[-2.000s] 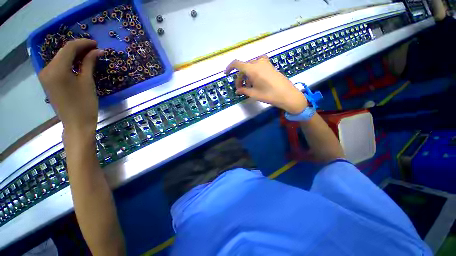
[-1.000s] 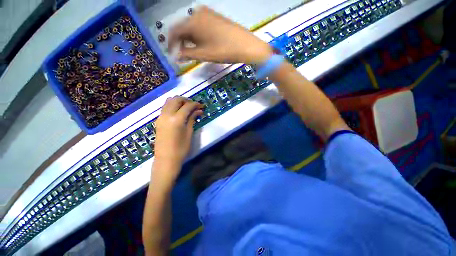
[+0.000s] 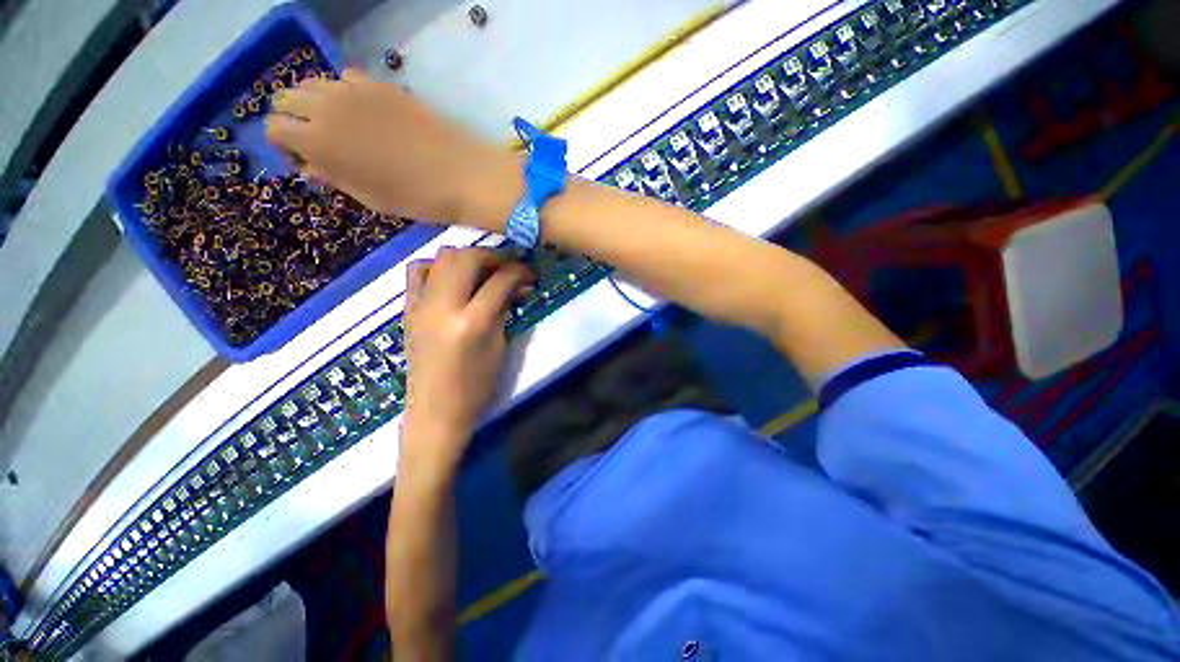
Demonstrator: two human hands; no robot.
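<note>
The blue bin holds many small copper-brown ring coils with wire legs. My right hand, with a blue strap on the wrist, is over the bin with its fingers pointing down into it; its fingertips are largely hidden. My left hand rests at the row of green circuit boards, thumb and fingers bent down onto a board. Whether either hand holds a coil cannot be seen. The boards carry repeated silver-white squares, and my right forearm covers part of the row.
Pale rails run along both sides of the boards. A yellow strip lies beyond the far rail. Two stray dark parts lie on the white surface beside the bin. A red stool with a white top stands at the right.
My right hand has moved from the boards, past the stray parts, left over the bin. My left hand has gone from the bin to the boards and stayed there since the middle frame.
</note>
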